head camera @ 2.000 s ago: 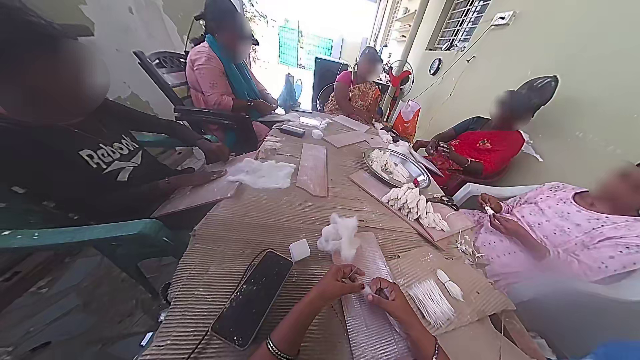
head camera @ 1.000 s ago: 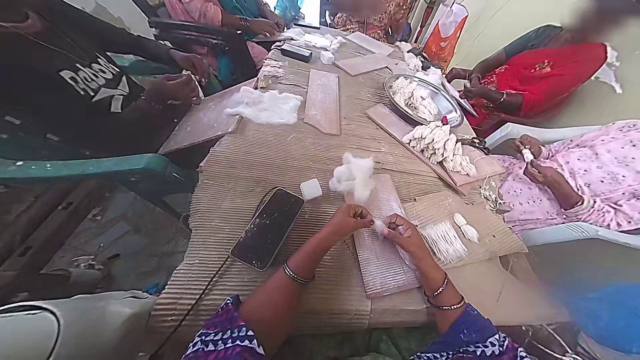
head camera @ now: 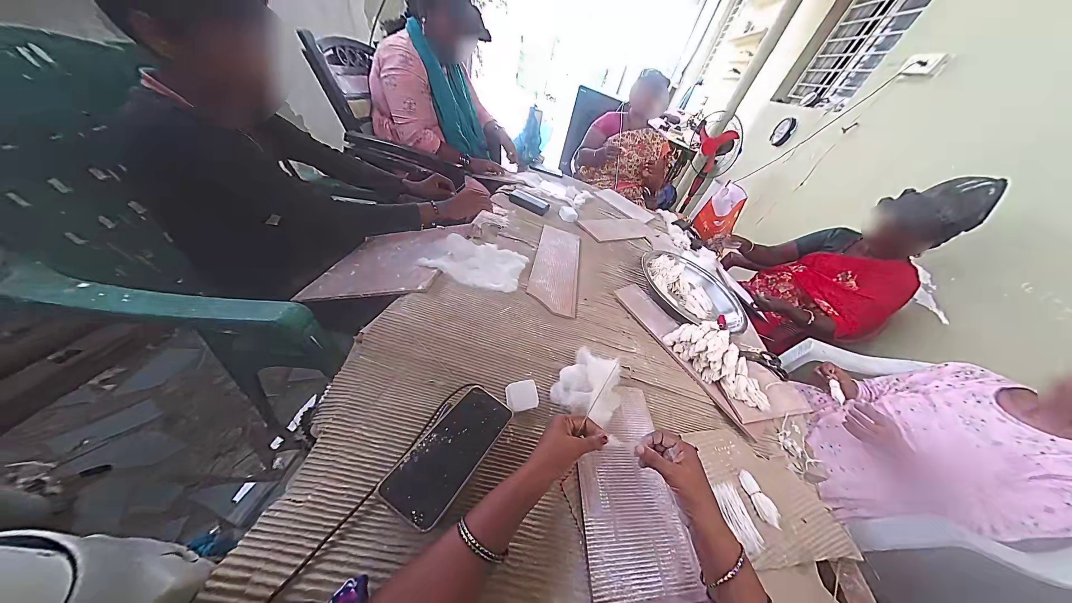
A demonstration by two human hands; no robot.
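Note:
My left hand [head camera: 571, 445] has its thumb and fingers pinched together on a small wisp of cotton, just below a loose tuft of white cotton wool [head camera: 586, 385]. My right hand [head camera: 668, 461] is close by on the right, thumb and forefinger nearly together; whether a fibre lies between them is too small to tell. Both are over a ribbed, translucent board [head camera: 632, 528] lying lengthwise on corrugated cardboard. Right of it, thin white cotton wicks [head camera: 739, 519] and a small white bundle [head camera: 760, 500] rest on a cardboard piece.
A smartphone [head camera: 445, 459] and a white square block [head camera: 522, 395] lie left of the tuft. A metal plate [head camera: 697, 293] of wicks and piled bundles [head camera: 712, 356] stand at the right. Further boards, a cotton sheet [head camera: 481, 263] and several seated people surround the table [head camera: 402, 360].
My hands, close together around a bit of cotton a second ago, are now farther apart. The view tipped down and then rose again.

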